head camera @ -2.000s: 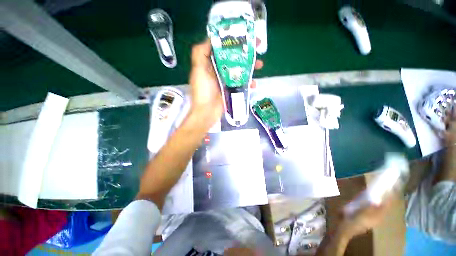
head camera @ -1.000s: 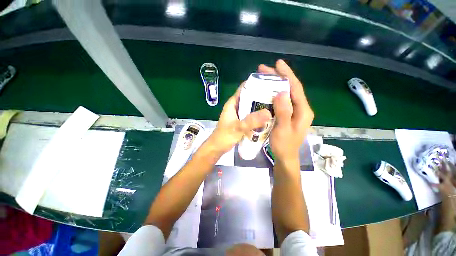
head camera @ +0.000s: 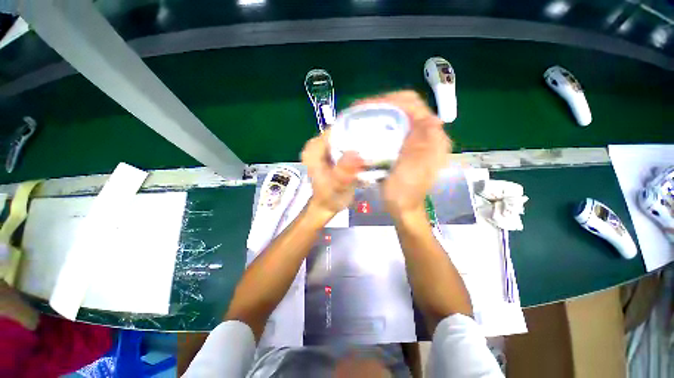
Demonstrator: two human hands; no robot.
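Note:
A white device unit [head camera: 372, 134] is held in both hands above the bench's rear edge, its wide head end facing me, slightly blurred. My left hand [head camera: 329, 173] grips its left side, with the thumb on its near face. My right hand [head camera: 421, 159] wraps its right side. The handle and the underside are hidden. Below lie grey-and-white printed sheets [head camera: 360, 273] with red marks. A bit of a green circuit board [head camera: 431, 210] shows beside my right wrist; the rest is hidden. A closed white unit [head camera: 275, 199] lies left of my left forearm.
The dark green belt carries an open unit [head camera: 321, 94], closed units [head camera: 443, 88] [head camera: 569, 94] and one at far left [head camera: 20, 144]. A grey upright [head camera: 140, 88] stands left. A crumpled cloth [head camera: 503, 203], a rod [head camera: 507, 266] and a closed unit [head camera: 607, 227] are right. Neighbours' sleeves show at both sides.
Two seconds ago my left hand held the open unit alone and my right held a white part low right. Now both hands hold one white unit, its head end tilted towards me since one second ago.

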